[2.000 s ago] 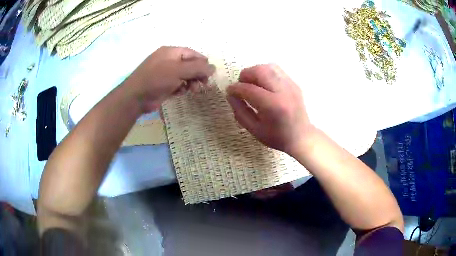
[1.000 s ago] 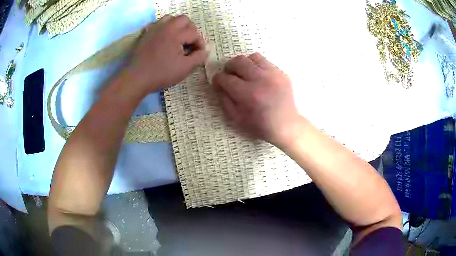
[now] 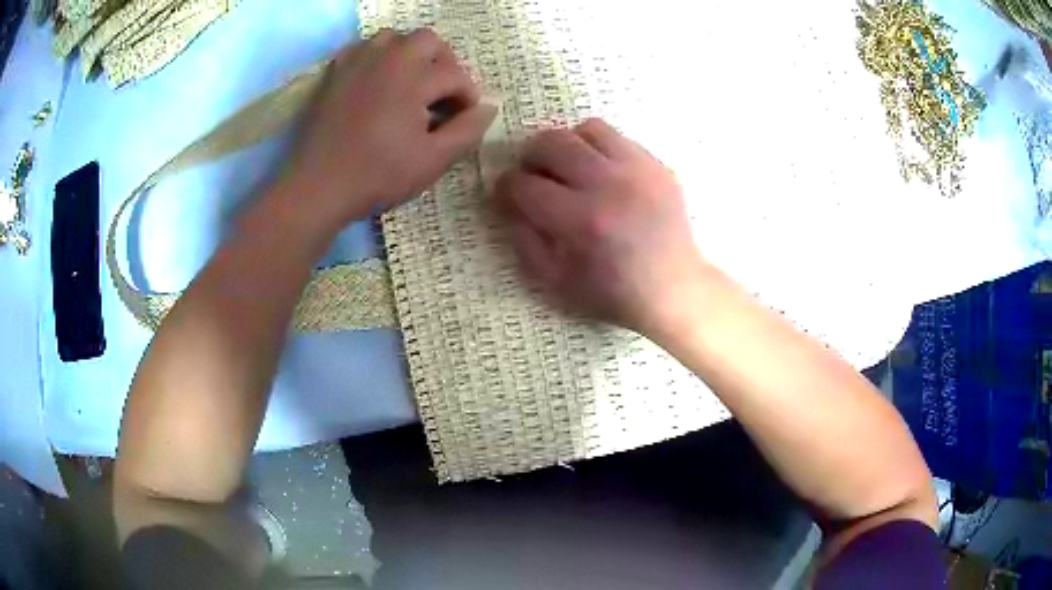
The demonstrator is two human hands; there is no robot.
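Note:
A cream woven bag body (image 3: 473, 380) lies flat in front of me, its right part washed out by glare. A pale woven strap (image 3: 346, 297) loops out from its left edge. My left hand (image 3: 398, 121) is over the bag's left edge, fingers bent, with a small dark thing between thumb and finger that I cannot make out. My right hand (image 3: 588, 213) is just right of it, fingers curled over the bag. A small pale flap or tab (image 3: 490, 133) shows between the hands. The fingertips are partly hidden, so what they pinch is unclear.
A black phone (image 3: 79, 263) lies at the left, with small metal bits (image 3: 17, 202) beyond it. A gold hardware pile (image 3: 921, 87) with blue bits is at upper right. Stacked woven bags (image 3: 138, 37) are at upper left. A blue sack or crate (image 3: 981, 380) is below the table's right side.
Since the earliest frame, the bag shows more fully and sits higher in view, and the strap loop has come into sight. In the last second, the hands have barely moved and remain close together.

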